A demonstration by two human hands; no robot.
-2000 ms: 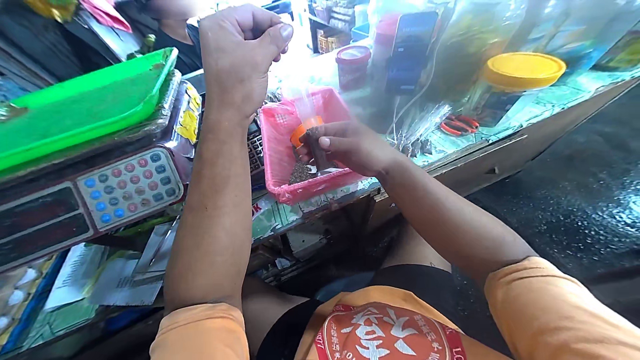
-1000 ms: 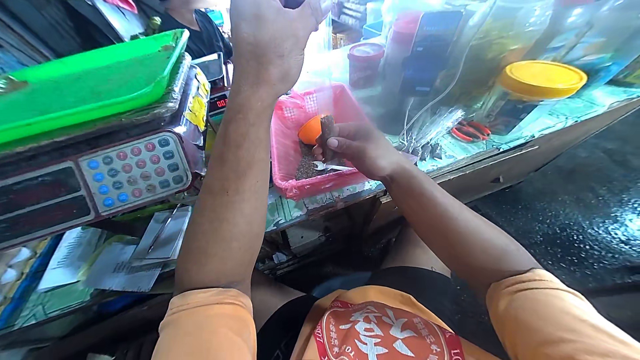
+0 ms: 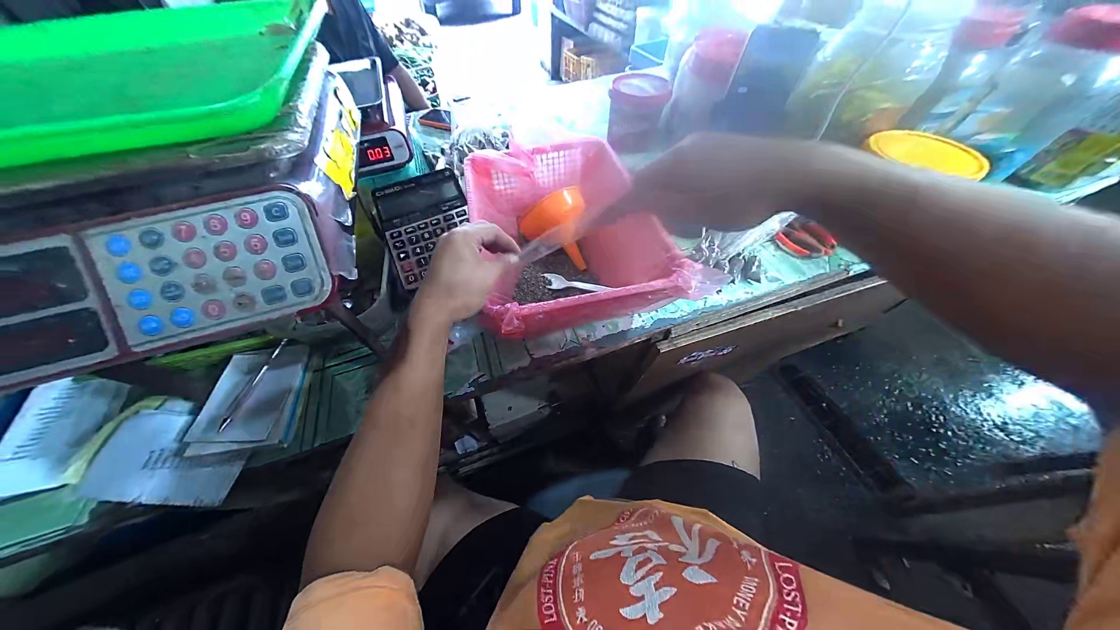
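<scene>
My left hand (image 3: 468, 267) is at the left edge of a pink plastic basket (image 3: 604, 302), its thumb and finger pinching a thin clear plastic strip or bag (image 3: 551, 241). The plastic stretches up to my right hand (image 3: 687, 188), blurred over the basket's right side, its fingers closed at the plastic's other end; whether it also holds something else is hidden. Inside the lined basket are an orange funnel (image 3: 556, 214), tilted with its spout down, dark grains (image 3: 534, 282) and a white plastic spoon or fork (image 3: 573, 283).
A calculator (image 3: 424, 227) lies left of the basket, near a large scale (image 3: 210, 267) with a green tray (image 3: 149, 79). Red-handled pliers or scissors (image 3: 805, 238) lie to the right, near a yellow-lidded jar (image 3: 929, 154). Papers (image 3: 249, 398) lie lower left. Part of a person (image 3: 354, 35) shows behind.
My left hand has come down from high above to the basket's left edge. My right hand has risen from inside the basket and shifted right; the dark packet it held no longer shows.
</scene>
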